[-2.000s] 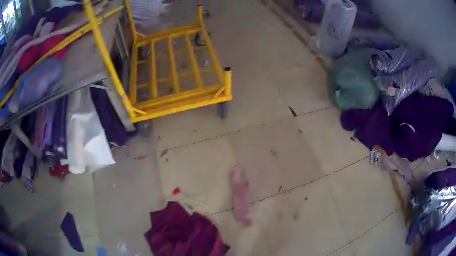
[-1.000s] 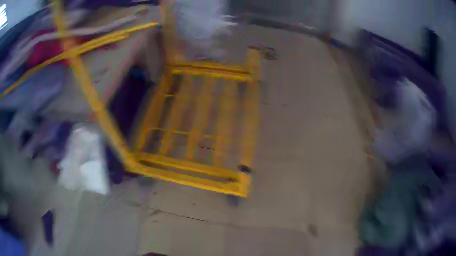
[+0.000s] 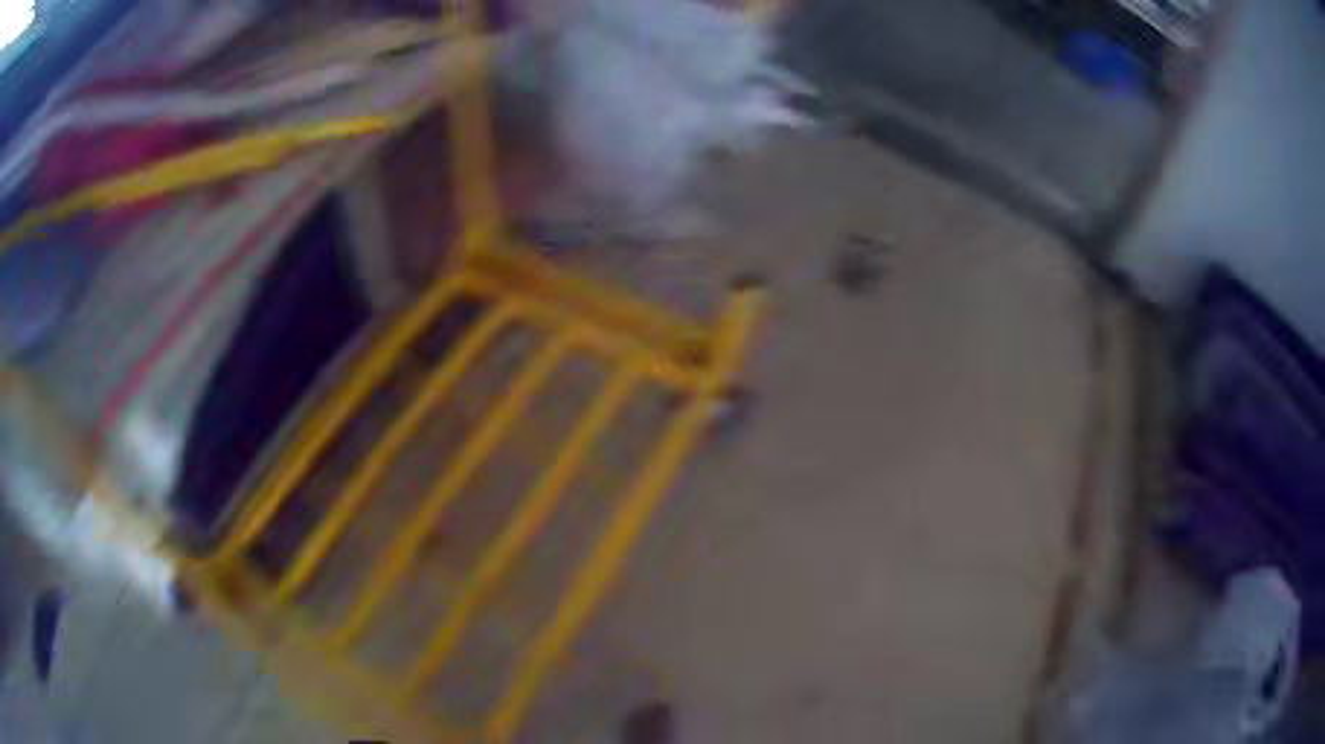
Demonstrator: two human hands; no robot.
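A yellow platform trolley (image 3: 458,487) with a slatted base stands on the floor in front of me, left of centre. A yellow bar (image 3: 233,157) runs out to the left edge over the cloth heap. The frame is blurred. Neither my left hand nor my right hand is in the picture.
Pale floor (image 3: 886,538) lies right of the trolley. A whitish bundle (image 3: 639,109) is behind it. Pink, pale and purple cloth (image 3: 276,356) lies at the left. Purple bundles (image 3: 1257,451) and a whitish bag (image 3: 1213,669) are along the right side.
The view has moved forward and tilted, so the trolley shows closer and lower. The maroon cloth and pink piece on the floor have left the view. More of the grey area at the back shows.
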